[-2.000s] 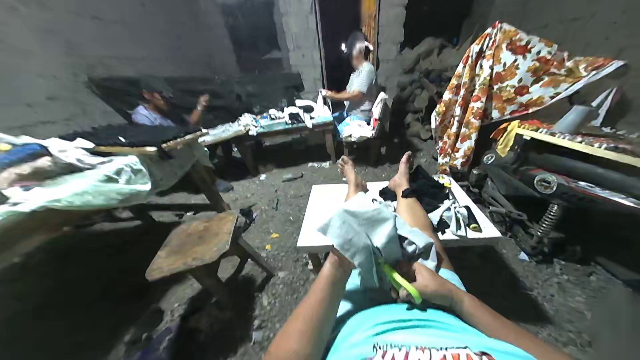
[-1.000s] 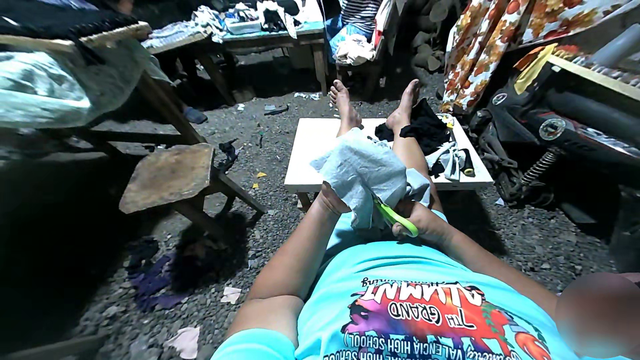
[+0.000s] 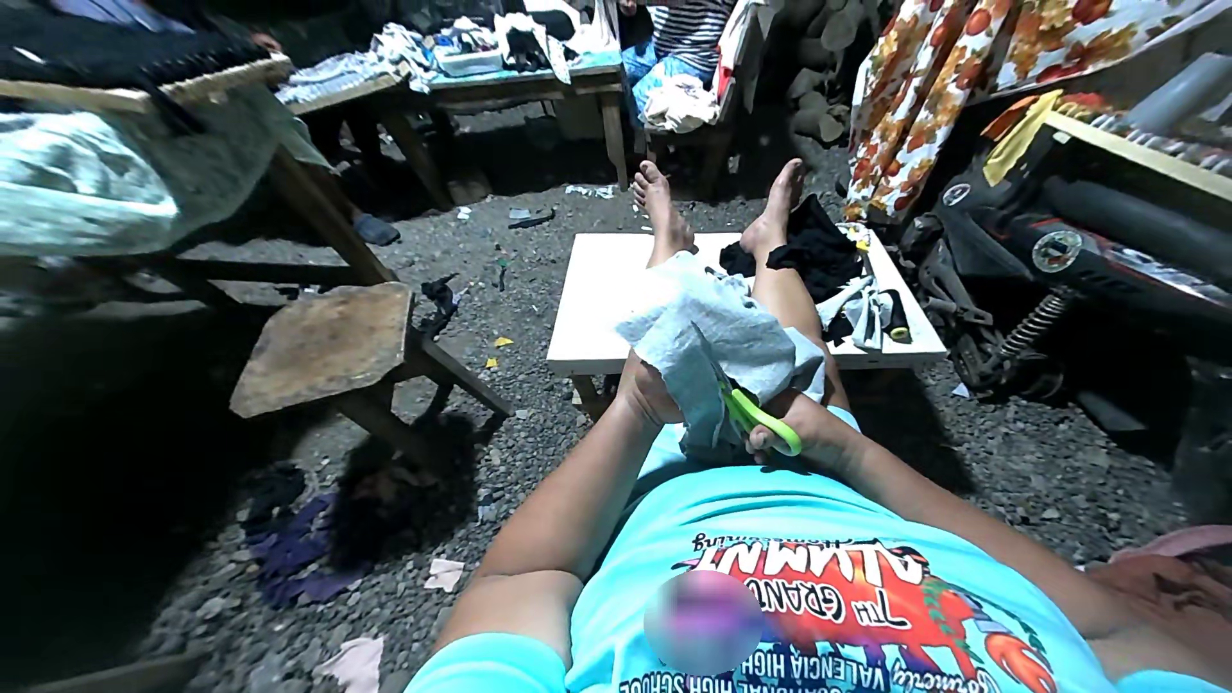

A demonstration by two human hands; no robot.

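Observation:
My left hand (image 3: 654, 390) grips a light grey cloth (image 3: 736, 332) from its left side, the fingers partly hidden beneath it. Green-handled scissors (image 3: 760, 419) are in my right hand (image 3: 784, 428), their blades against the cloth where it hangs over my lap. Whether the blades are apart is hard to tell. Beyond the cloth, my bare feet rest on a low white table (image 3: 602, 294). Black cloth (image 3: 818, 250) lies beside my foot on the right, with grey and white cloth strips (image 3: 861, 308) near the table's right edge.
A wooden stool (image 3: 327, 346) stands at left, near a cloth-covered table. Scraps, including purple cloth (image 3: 303, 558), lie on the gravel. A seated person (image 3: 688, 43) is behind, beside a table (image 3: 529, 87) of cloths. A motorcycle (image 3: 1078, 250) and floral curtain (image 3: 924, 96) are at right.
The view has tilted down since two seconds ago. Both hands stay at the grey cloth, with the scissors still in my right hand.

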